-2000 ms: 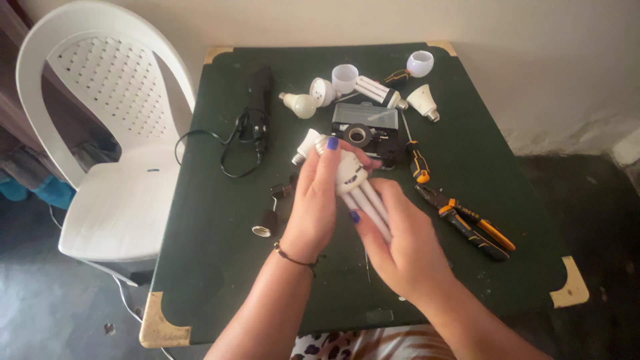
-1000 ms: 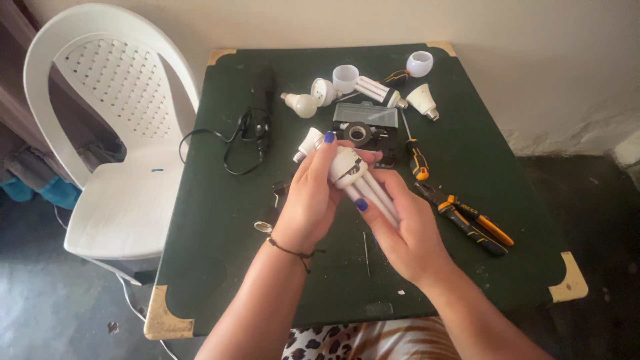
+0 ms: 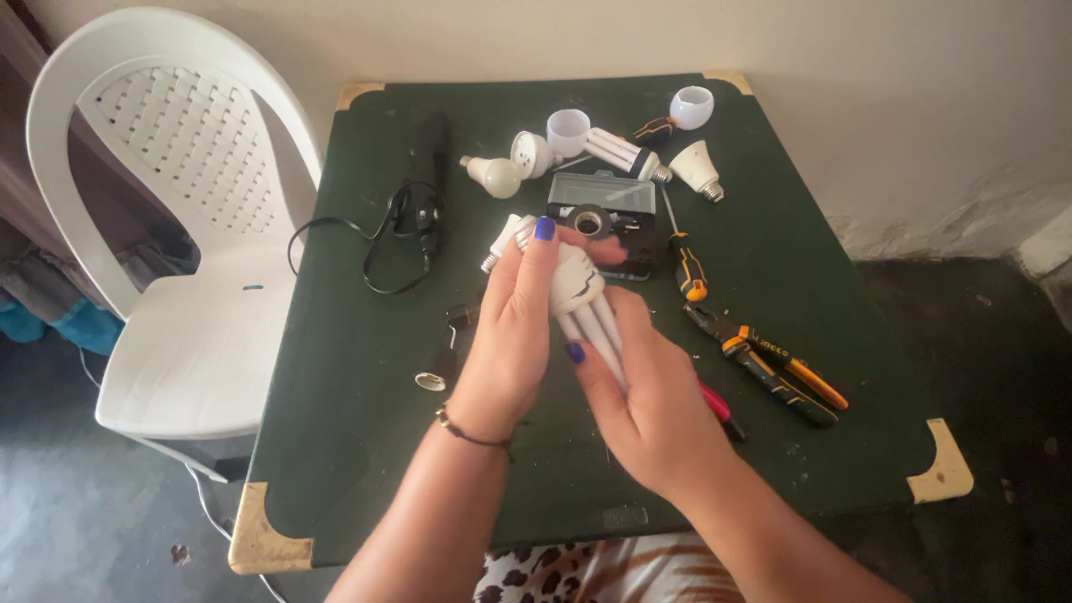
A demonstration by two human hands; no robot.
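Both hands hold one compact fluorescent bulb (image 3: 577, 282) over the green table, its tubes pointing down and right. My left hand (image 3: 519, 318) grips the screw-cap end and the white base. Around the tubes wraps my right hand (image 3: 657, 394), its thumb lying along them. Another white bulb (image 3: 500, 244) shows partly behind my left fingers. Beyond the hands lies a clear-lidded case (image 3: 603, 194) with a roll of black tape (image 3: 590, 221) on it. A black lamp socket (image 3: 435, 373) with a wire is left of my left wrist.
Combination pliers (image 3: 766, 364), a screwdriver (image 3: 688, 268) and a red-handled tool (image 3: 722, 410) lie to the right. Several bulbs, including a round one (image 3: 494, 177), and white bulb covers (image 3: 692, 108) are at the back. A black cord (image 3: 394, 289) lies left, near a white plastic chair (image 3: 193, 352).
The bulb stays in both hands, with small shifts of the fingers. The red handle beside my right hand now shows; the earlier frames do not show it.
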